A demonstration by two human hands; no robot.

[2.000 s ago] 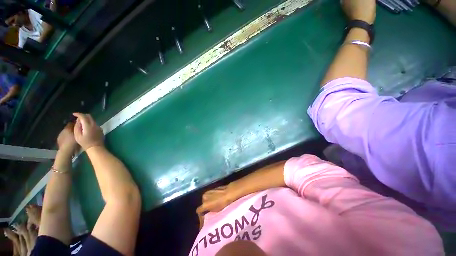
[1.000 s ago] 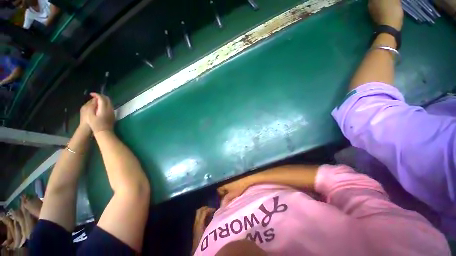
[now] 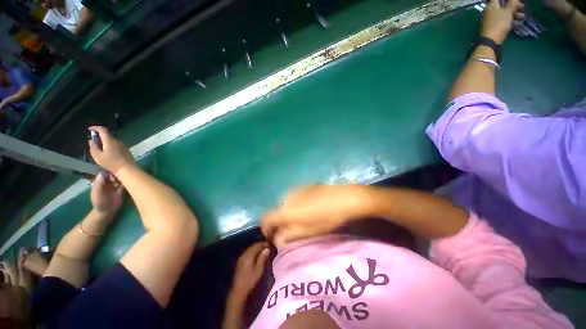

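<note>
My right hand is blurred over the near edge of the glossy green ledge, in front of my pink top. My left hand is just below it in the dark gap below the ledge edge, fingers bent. The two hands are close together. Motion blur and shadow hide whether either holds anything. Slim dark pens with pale ends lie spaced apart on the dark green belt, out of reach of both hands.
A chipped white rail separates ledge and belt. At left, a neighbour's bare forearms reach over the ledge beside a grey bar. At right, a purple sleeve and hand are near a bunch of pens.
My right hand has risen from my lap to the ledge edge and blurred. My left hand shows more. The left neighbour's joined hands have separated.
</note>
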